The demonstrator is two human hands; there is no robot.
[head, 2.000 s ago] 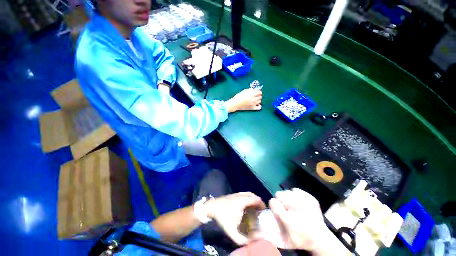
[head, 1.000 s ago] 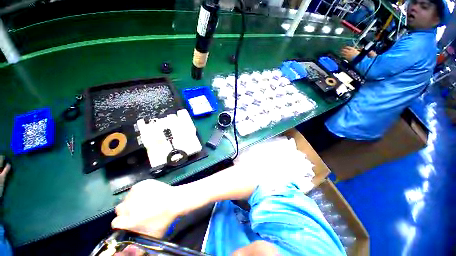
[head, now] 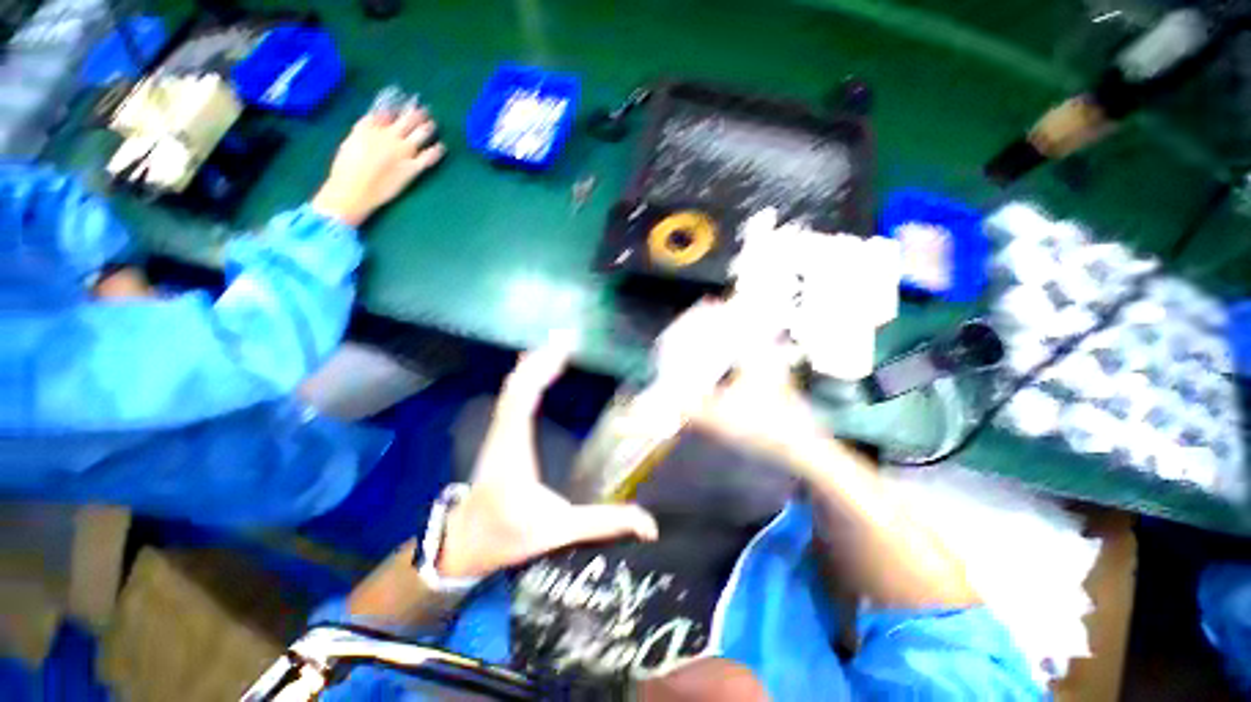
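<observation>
My left hand point(head: 528, 514), with a white band at the wrist, is open at lower centre, thumb and fingers spread. A blurred pale, see-through object with a yellow streak point(head: 634, 460), possibly a bottle, lies between my hands. My right hand point(head: 755, 398) is blurred and seems closed around its upper right part, in front of the bench edge. The white fixture point(head: 837, 302) stands just beyond my right hand. The dark base plate with a tan ring point(head: 682, 239) is left of the fixture.
A black screw tray point(head: 761, 151) lies behind the fixture, between blue bins point(head: 524, 117) point(head: 937, 247). A blister tray point(head: 1111, 343) is at right. An electric screwdriver point(head: 1084, 124) hangs upper right. Another person's hand point(head: 380, 162) rests on the bench at left.
The view has swung back left since one second ago. My left hand, earlier together with my right around an object, is now apart and spread. The pale object now shows between them.
</observation>
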